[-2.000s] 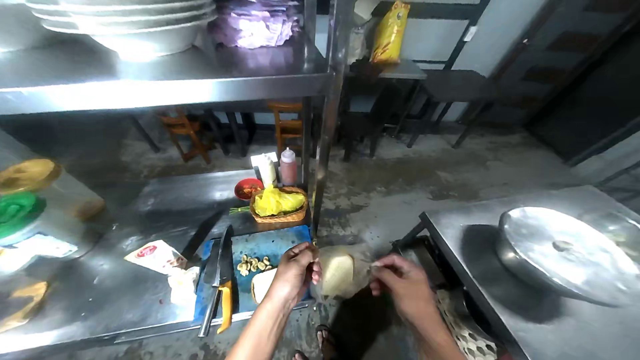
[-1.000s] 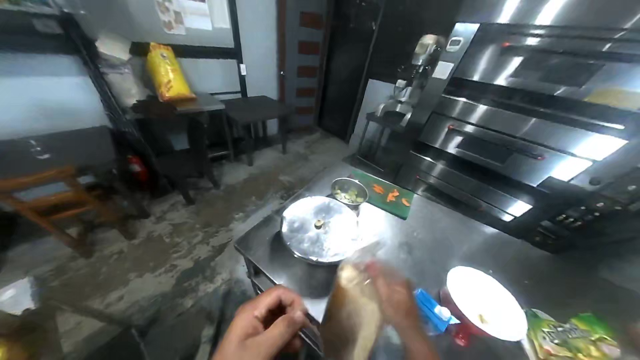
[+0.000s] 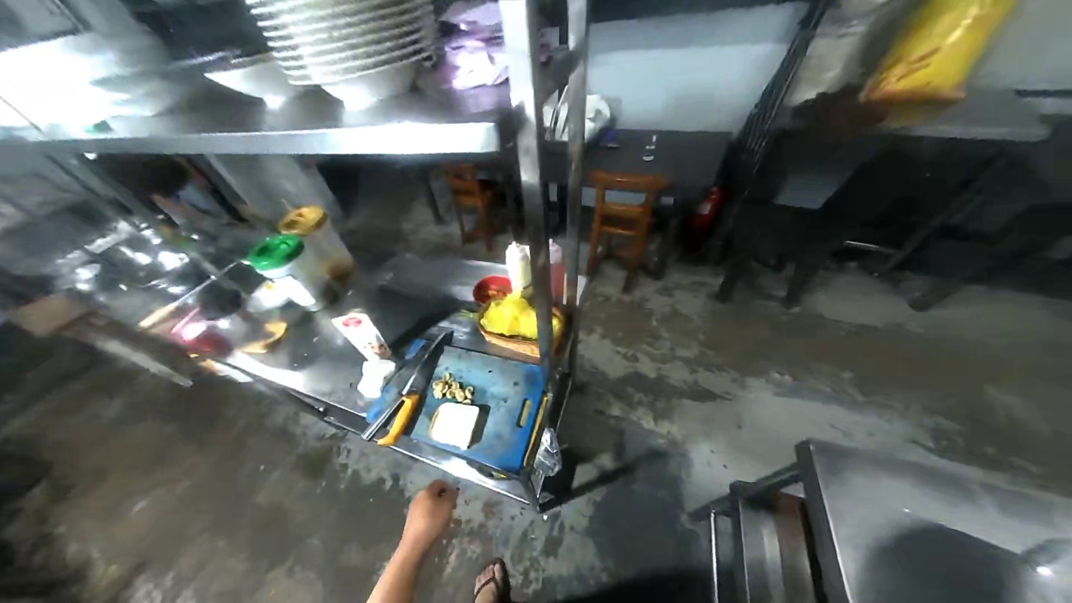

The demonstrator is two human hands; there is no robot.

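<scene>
My left hand (image 3: 431,507) hangs over the floor, just short of the steel table's near edge, its fingers curled; whether anything is inside them cannot be made out. My right hand is out of view. Beyond the left hand, a blue cutting board (image 3: 502,389) carries a slice of white bread (image 3: 455,425) and a small heap of cut pale pieces (image 3: 453,388). A knife with an orange handle (image 3: 399,420) lies along the board's left side, beside another long metal utensil (image 3: 387,416).
A yellow bag in a wicker basket (image 3: 511,318), a red bowl (image 3: 492,289) and squeeze bottles (image 3: 519,266) stand behind the board. A steel post (image 3: 533,193) rises at its right. Another steel table (image 3: 913,511) is at lower right; a shelf (image 3: 335,138) holds stacked bowls.
The view has swung back left from the table with the lidded pan. My right hand has left view. The pale item in a clear bag, between my hands earlier, is no longer seen there.
</scene>
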